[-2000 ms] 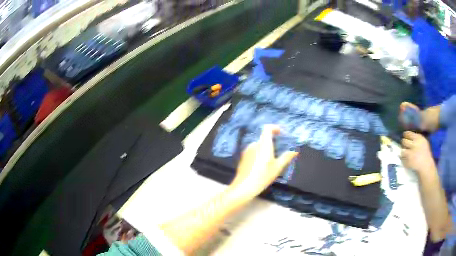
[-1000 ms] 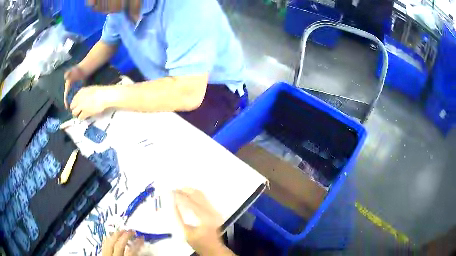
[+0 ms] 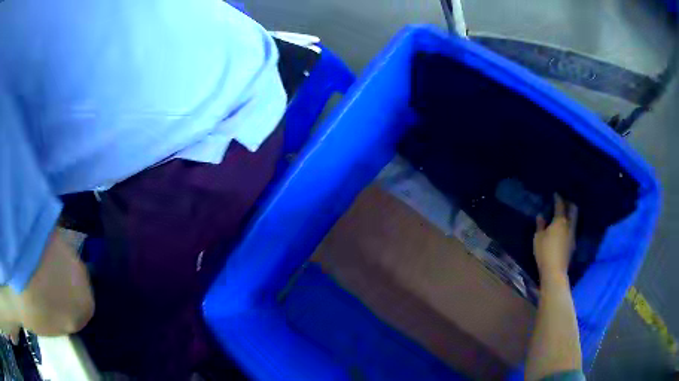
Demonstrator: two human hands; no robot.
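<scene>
A large blue turnover bin stands in front of me. My right hand reaches down into its right part, fingers apart and empty. A pale blue-grey shape, which looks like plastic housings, lies on black sheets just left of the fingertips. The image is blurred, and I cannot tell whether the fingers touch it. My left hand is not in view.
A brown cardboard piece and whitish material lie inside the bin. A person in a light blue shirt is close on the left. A trolley frame stands behind the bin. A white table edge shows at lower left.
The view has turned right and closer to the bin. My right hand has moved from over the white table into the bin. My left hand has gone out of view.
</scene>
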